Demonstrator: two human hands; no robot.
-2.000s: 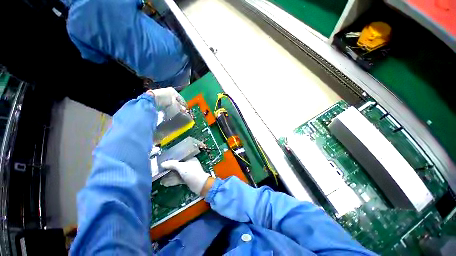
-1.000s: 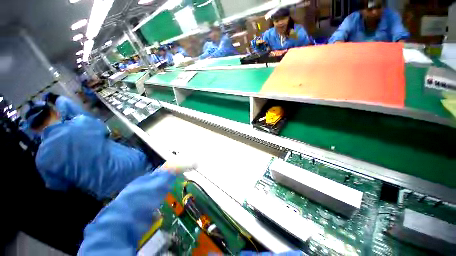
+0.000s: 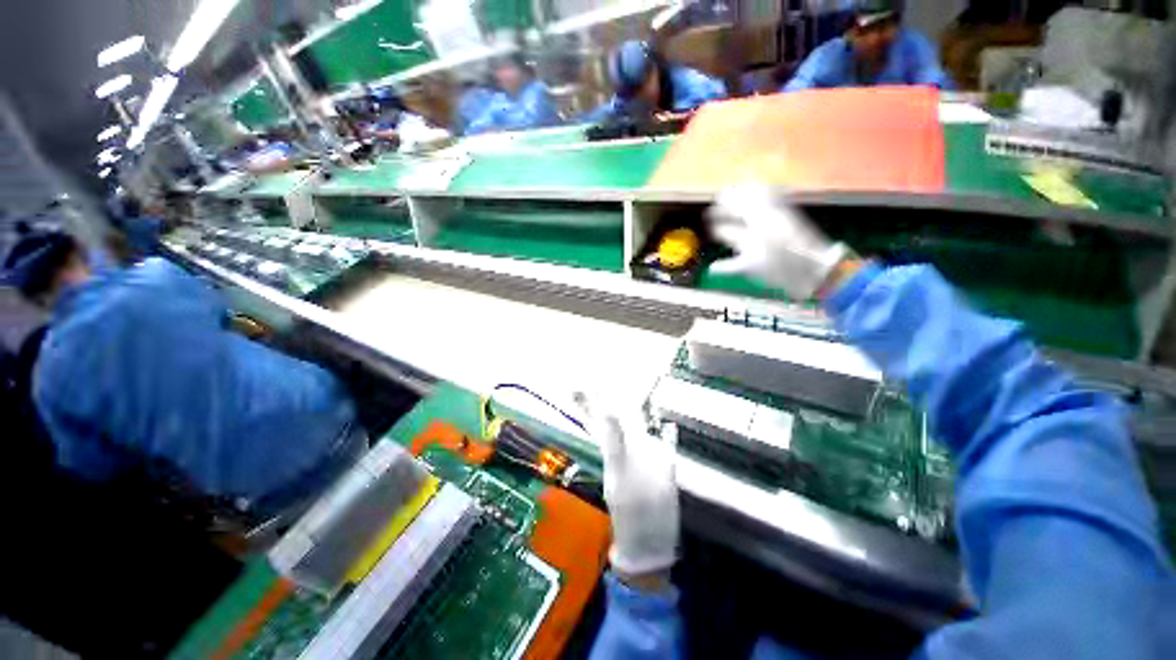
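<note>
My gloved left hand point(image 3: 636, 484) is raised, fingers up and apart, between the orange fixture point(image 3: 568, 554) and a conveyor board; it is blurred and nothing shows in it. My gloved right hand point(image 3: 771, 245) is stretched over the conveyor in front of the shelf, blurred, fingers spread, with nothing visible in it. The green circuit board point(image 3: 484, 587) lies in the fixture at the lower left, with a long silver heatsink point(image 3: 393, 580), a yellow strip point(image 3: 393, 531) and a grey finned heatsink point(image 3: 355, 516). A black and orange screwdriver point(image 3: 531, 451) lies beside the fixture.
The conveyor point(image 3: 490, 338) crosses the middle, carrying a green board point(image 3: 838, 458) with pale bars at right and more boards far left. A shelf compartment holds a black tray with a yellow item point(image 3: 676, 249). A person in blue point(image 3: 194, 387) sits left; others are behind the shelf.
Both hands have left the board. My right hand has moved out to the shelf and my left hand has come to the conveyor edge. The view has tilted up from the bench.
</note>
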